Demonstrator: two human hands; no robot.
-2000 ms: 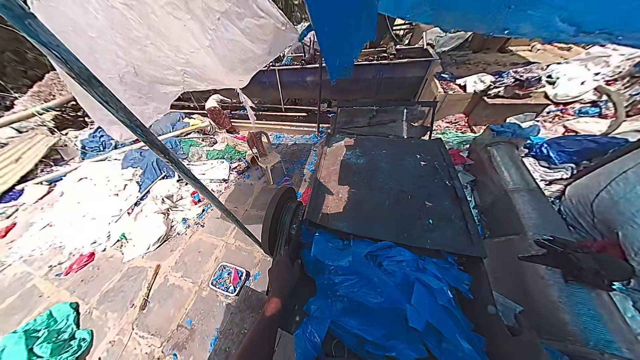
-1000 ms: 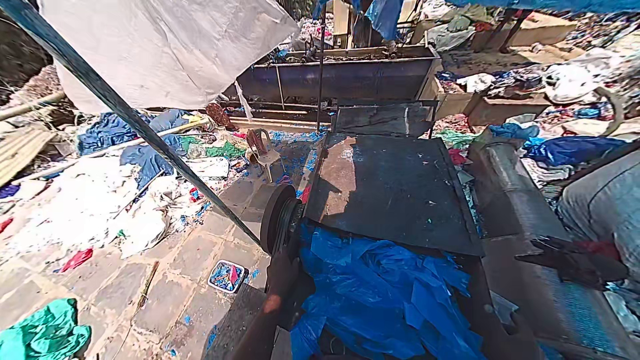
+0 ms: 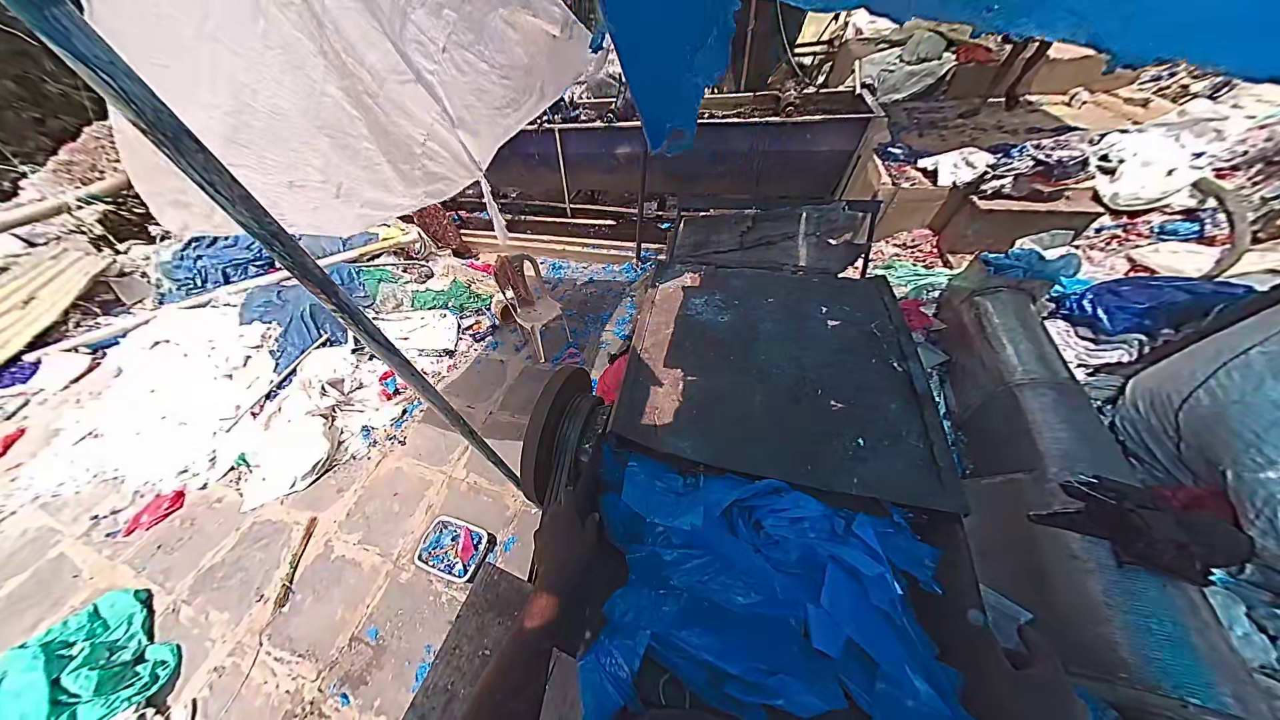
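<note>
A heap of blue plastic film point(image 3: 760, 590) fills the feed opening of a dark metal machine. Beyond it slopes a flat dark cover plate point(image 3: 790, 380). My left hand point(image 3: 568, 545), in deep shade, is at the machine's left edge, beside the film and just below a black pulley wheel point(image 3: 555, 435); its fingers are hard to make out. A dark shape at the lower right, by the opening's right edge, looks like my right hand point(image 3: 1030, 665); shade hides its fingers and whatever it touches.
A slanting metal pole point(image 3: 290, 255) crosses the left side. White sheeting point(image 3: 340, 110) and a torn blue sheet point(image 3: 665, 70) hang overhead. A small tub of scraps point(image 3: 452, 550) and a plastic chair point(image 3: 535, 305) stand on the paving. Dark cloth point(image 3: 1150, 530) lies at right.
The torn blue sheet overhead flapped up and to the right a second ago and hangs down again now. My left hand has stayed by the machine's left edge.
</note>
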